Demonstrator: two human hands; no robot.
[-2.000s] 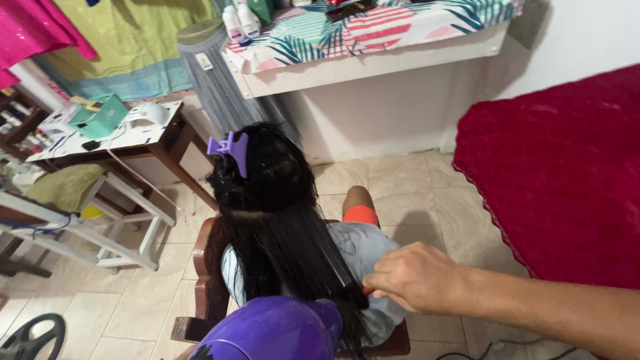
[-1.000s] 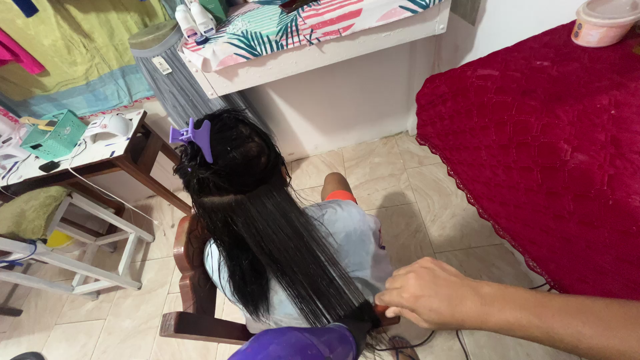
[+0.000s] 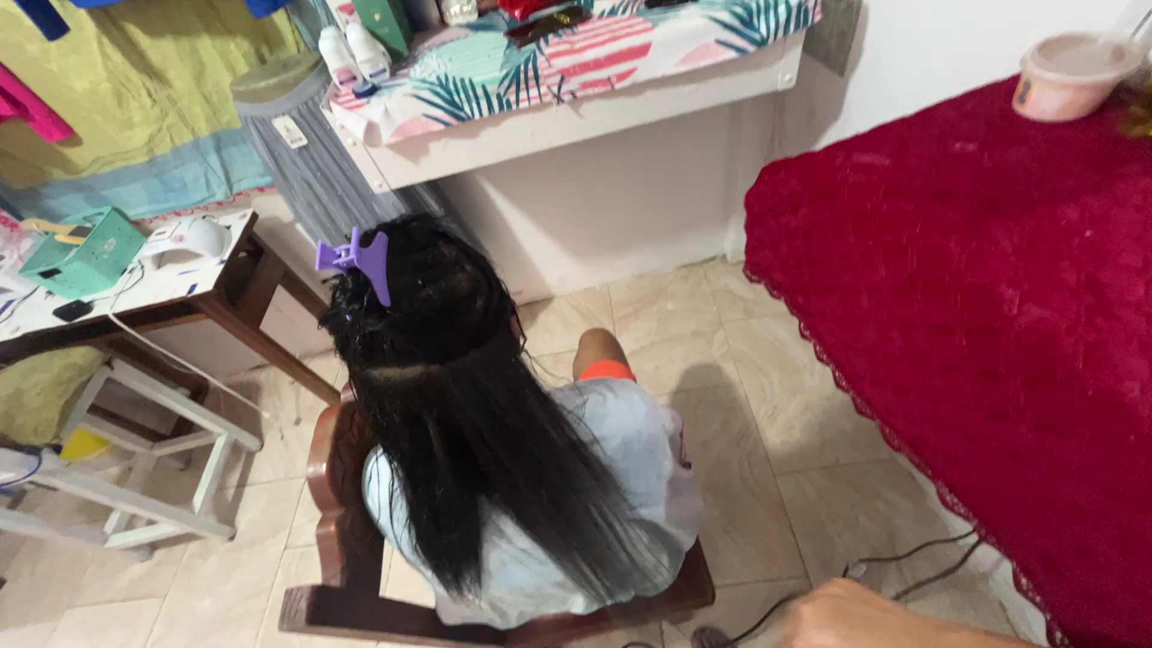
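Long dark hair hangs straight down the back of a seated person in a light grey-blue shirt. A purple claw clip holds the upper hair at the left of the crown, above a visible parting. At the bottom right edge, my right hand is blurred and partly cut off, apart from the hair; its fingers are hidden, so its hold cannot be told. My left hand is out of view, and so is the purple hair dryer.
The person sits on a dark wooden chair. A red-covered surface with a plastic tub stands at right. Ahead is a shelf with a leaf-print cloth. A table and white stool stand left. Black cables cross the tiled floor.
My right hand has let go of the hair ends and moved down and right. The purple hair dryer has dropped out of view. The hair now lies loose over the shirt.
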